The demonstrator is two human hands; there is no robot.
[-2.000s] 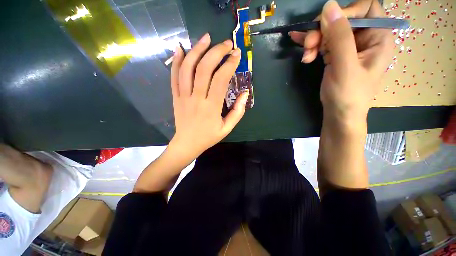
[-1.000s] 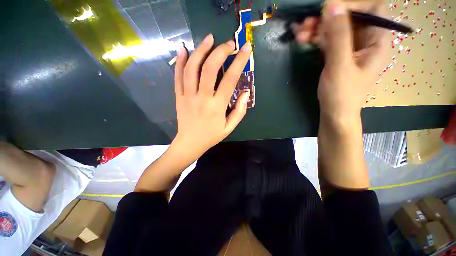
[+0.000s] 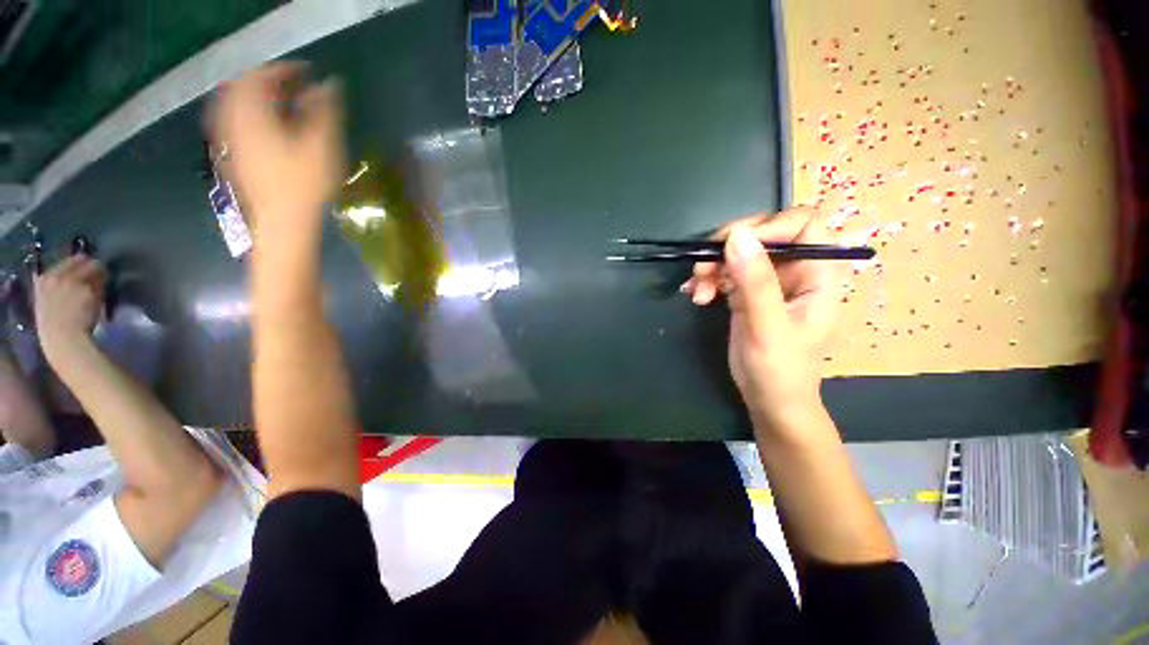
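My left hand [image 3: 280, 139] is motion-blurred at the upper left, over the bench. A narrow circuit board assembly [image 3: 231, 219] shows beside and below its fingers; whether the hand grips it cannot be told. My right hand [image 3: 775, 302] holds black tweezers [image 3: 806, 252] level above the bench, their two points apart with nothing visible between them. Several blue and silver board assemblies [image 3: 491, 78] lie together at the top centre, partly cut off by the picture edge. An orange flex cable [image 3: 614, 18] sticks out at their right.
A tan board [image 3: 958, 296] dotted with tiny red and white pieces lies at the right. Clear film [image 3: 473, 353] with yellow tape [image 3: 384, 227] lies left of centre on the green bench [image 3: 617, 340]. Another person's hand [image 3: 69, 296] is at the far left.
The view has shifted left. My left hand has left the board at the centre and moved to the upper left. My right hand has drawn the tweezers back from the flex cable area.
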